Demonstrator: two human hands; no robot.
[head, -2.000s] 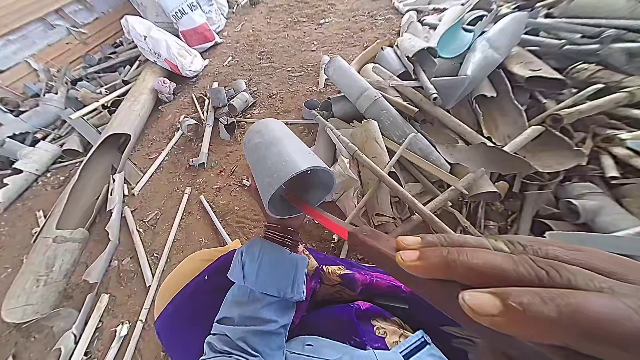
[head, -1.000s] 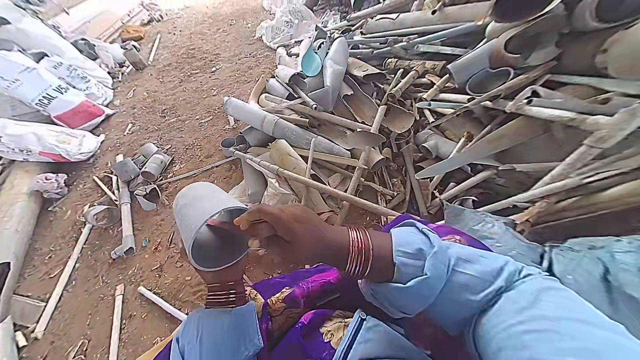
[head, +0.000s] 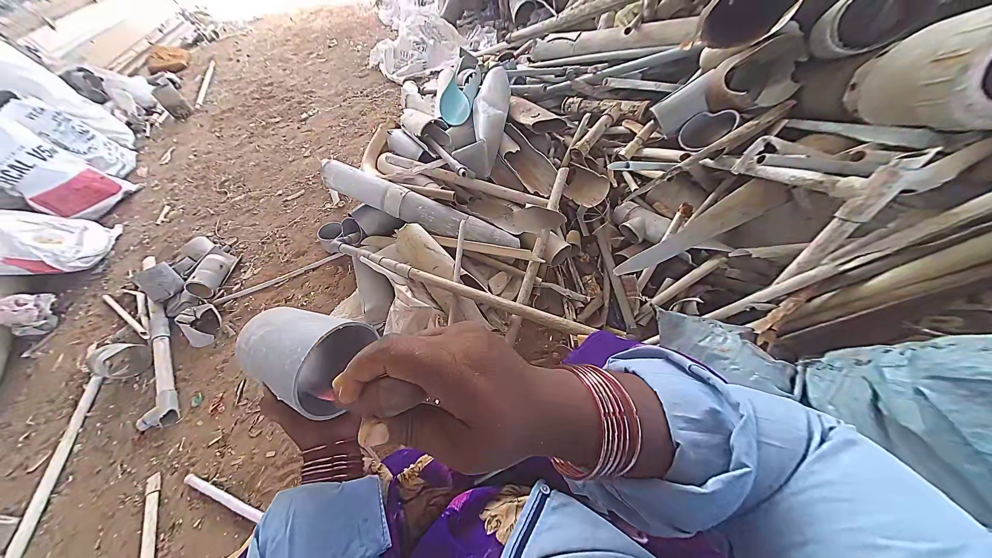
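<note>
A short grey plastic pipe piece (head: 283,360) lies tilted in my left hand (head: 314,434), its open end facing my right hand. The left fingers are mostly hidden behind the pipe. My right hand (head: 465,395) is closed at the pipe's open mouth, with thumb and forefinger at the rim. A small bit of red shows between its fingertips and the inside of the pipe; what it belongs to is mostly hidden by the hand.
A large heap of broken pipes (head: 527,163) fills the right side. Short pipe pieces (head: 209,275) lie on the dirt at left, near long thin pipes (head: 58,465). White woven sacks (head: 58,240) are at far left. A pale blue-green sheet (head: 899,395) lies at right.
Two seconds ago a red strip reached into the pipe beside my flat, extended right hand; now that hand is curled at the pipe's mouth. The view has swung right.
</note>
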